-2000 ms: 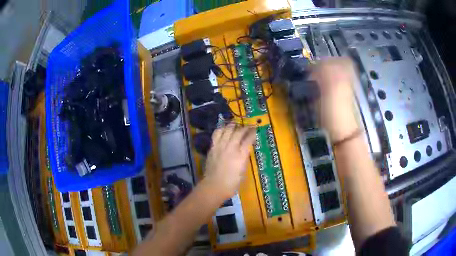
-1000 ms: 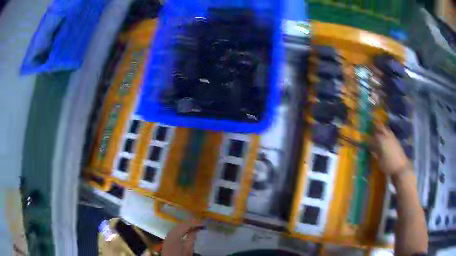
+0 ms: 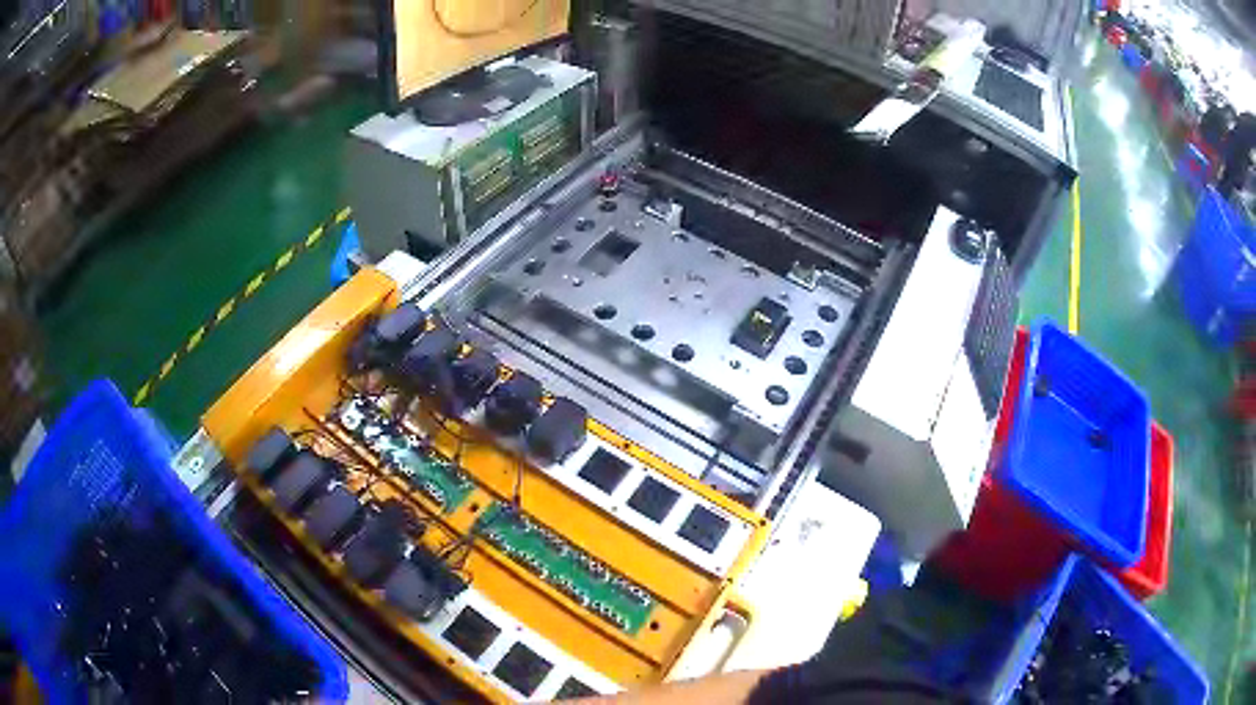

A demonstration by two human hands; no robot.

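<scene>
The orange test tray (image 3: pixel 579 503) lies tilted across the lower middle. Several black power adapters (image 3: pixel 331 517) sit in its near row and several more (image 3: pixel 513 400) in its far row. Their thin leads run to the upper part of the green connection board (image 3: pixel 572 565); the lower part shows bare connectors. Uncovered black sockets (image 3: pixel 654 499) show in the white strips toward the tray's handle end. A bare forearm with a black sleeve crosses the bottom edge, pointing left; its hand is cut off by the edge. My left hand is out of the picture.
A blue basket (image 3: pixel 179 606) heaped with black adapters stands at lower left. Behind the tray is a silver plate with round holes (image 3: pixel 689 296). A white machine housing (image 3: pixel 923 372) stands to its right. Blue baskets (image 3: pixel 1081 427) and red bins (image 3: pixel 1157 517) are at right.
The view has swung right, toward the silver plate and the right-hand bins. Both hands have gone out of the picture; a forearm remains at the bottom. The adapter basket now shows at lower left.
</scene>
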